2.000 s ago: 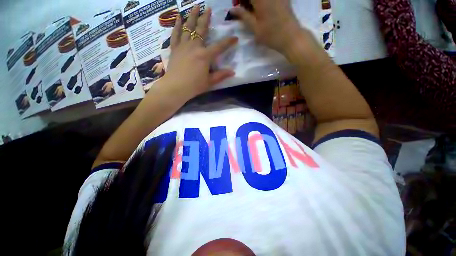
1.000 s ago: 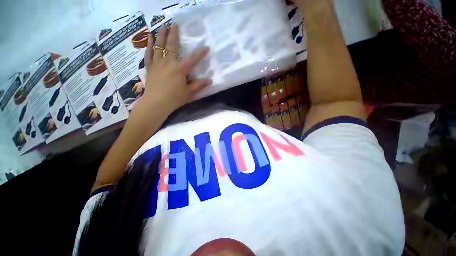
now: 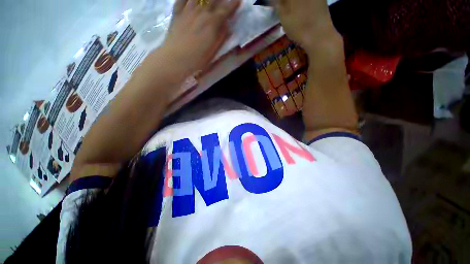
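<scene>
A row of overlapping retail boxes [image 3: 80, 98] lies on the white-topped table at left, white backs up with brown-orange round pictures. A glossy white sheet [image 3: 252, 21] lies by my hands at the top. My left hand [image 3: 203, 31] is blurred over the boxes beside the sheet, a ring showing at the top edge and its fingertips cut off. My right hand [image 3: 304, 20] is at the top edge right of the sheet, its fingers hidden or out of the picture. Whether either hand grips anything cannot be seen.
Orange boxes [image 3: 282, 77] sit packed in rows below the table edge, beside my right forearm. A shiny red bag [image 3: 373, 69] and a loose whitish sheet [image 3: 450, 85] are at right. The white table [image 3: 20, 62] stretches away left.
The view has turned, so the box row slants more steeply. Both hands now stand higher in the picture, partly cut off. Less of the sheet shows, and the red bag has come into view.
</scene>
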